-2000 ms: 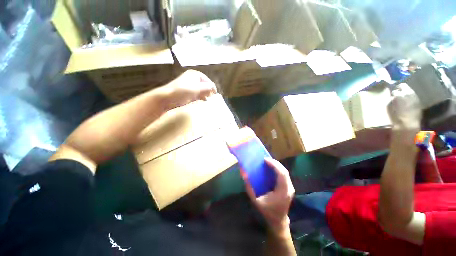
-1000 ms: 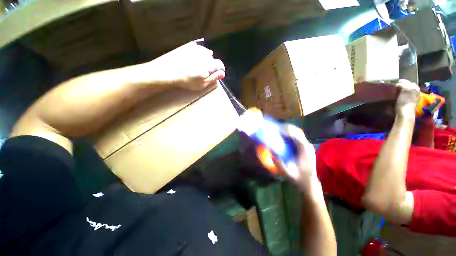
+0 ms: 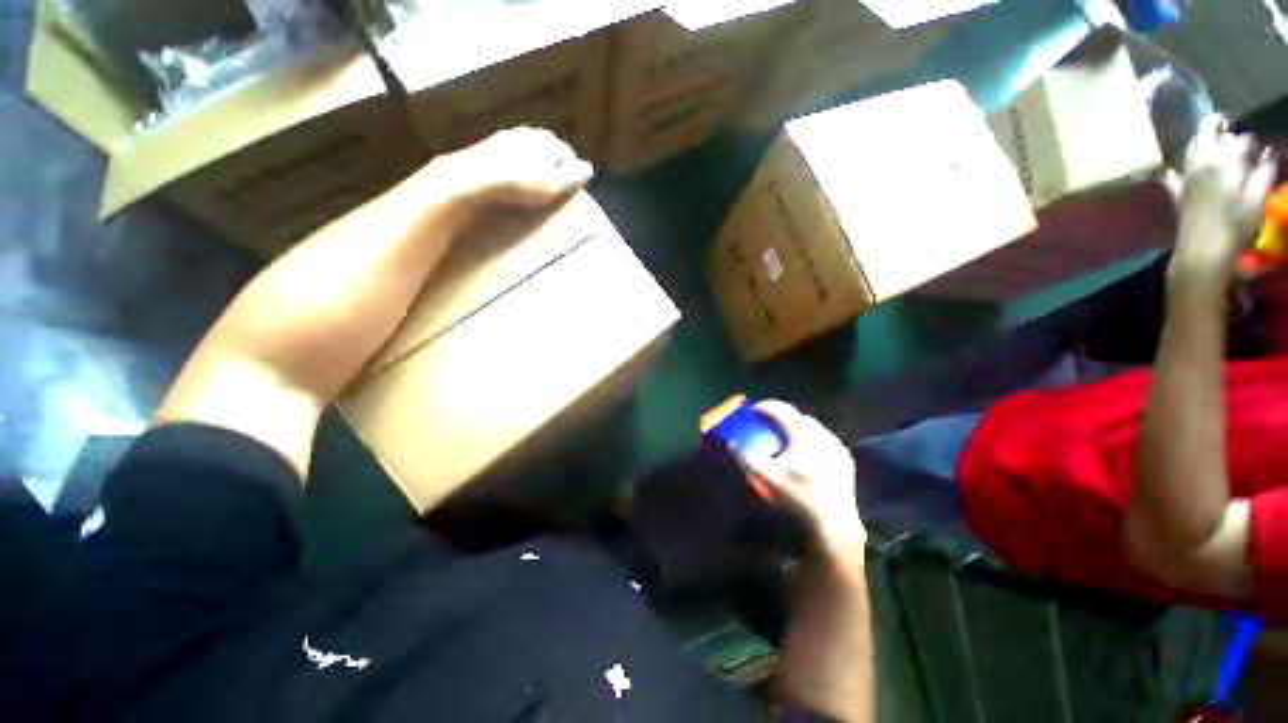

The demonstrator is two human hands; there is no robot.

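Note:
A closed inner carton (image 3: 516,360) stands on the dark-green bench in front of me, its top flaps meeting at a dark seam. My left hand (image 3: 523,167) rests on the carton's far top edge with the fingers bent; whether it grips anything there cannot be told. My right hand (image 3: 817,473) holds the blue and orange tape dispenser (image 3: 746,431) to the right of the carton, apart from it. The dispenser is partly hidden by my fingers.
Open cartons (image 3: 304,170) with clear wrapping stand along the back. Another closed carton (image 3: 911,191) stands to the right, with a smaller carton (image 3: 1076,127) beyond. A person in a red shirt (image 3: 1088,473) works at the right, an orange tool by their hand. Green strapped bales (image 3: 989,643) lie below.
The dispenser has moved down and away from the carton's right end, where a strip of tape stretched earlier. My left hand stays at the far edge. The view has shifted, showing the open cartons again.

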